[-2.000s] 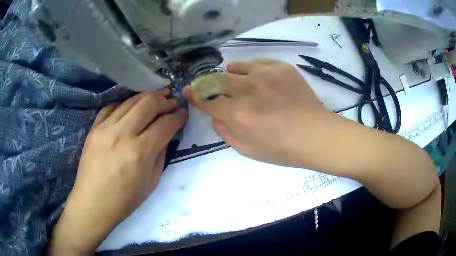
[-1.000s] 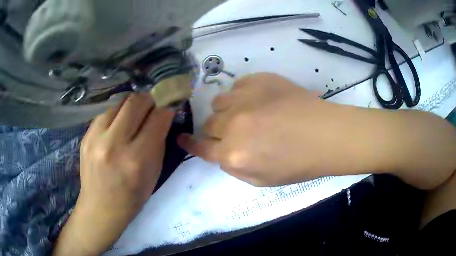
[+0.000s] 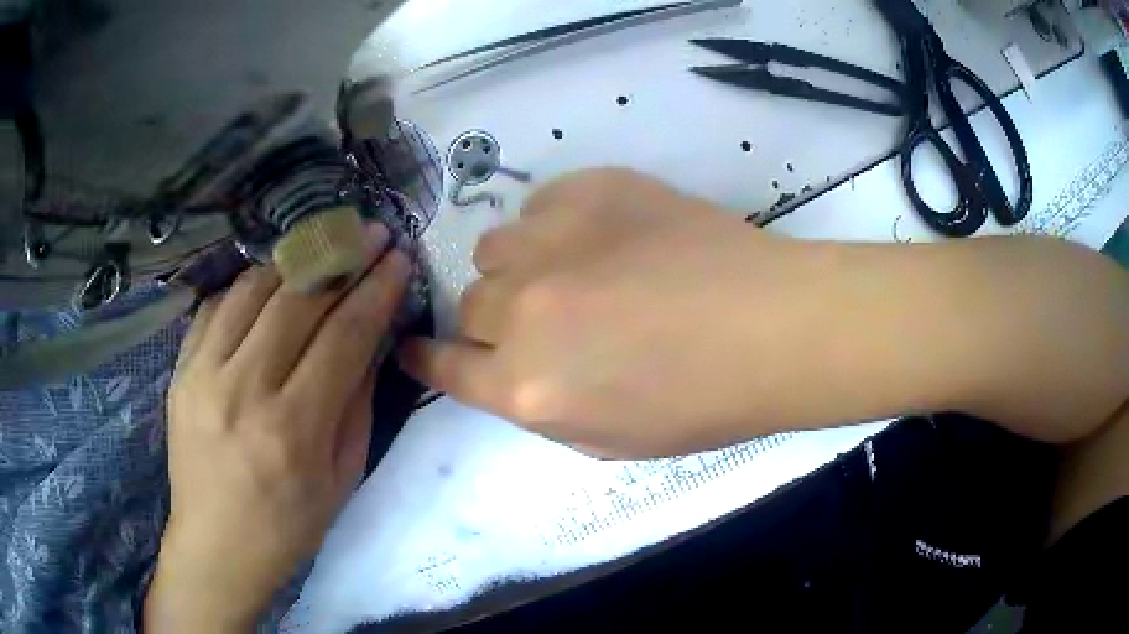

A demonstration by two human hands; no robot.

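Note:
Blue-grey patterned cloth (image 3: 74,458) lies gathered at the left. My left hand (image 3: 272,396) is on the cloth below the sewing machine head (image 3: 136,112), its fingertips together on the dark cloth (image 3: 394,386) beside the needle area. A tan ribbed knob (image 3: 324,254) hides part of these fingers. My right hand (image 3: 594,316) is just to the right, knuckles up and fingers curled. One of its fingertips touches the dark cloth's right edge; whether it grips the cloth is hidden. The needle cannot be made out.
A perforated metal disc (image 3: 473,157) and small hook-shaped piece lie beyond my right hand. Long tweezers (image 3: 570,35), black snips (image 3: 792,77) and black-handled scissors (image 3: 919,124) lie on the white machine bed (image 3: 644,136). The white covering (image 3: 458,508) reaches the front edge.
The view has shifted, and the machine head and knob appear further left. From two seconds ago, my right hand has moved from the knob and needle area down to the dark cloth's edge.

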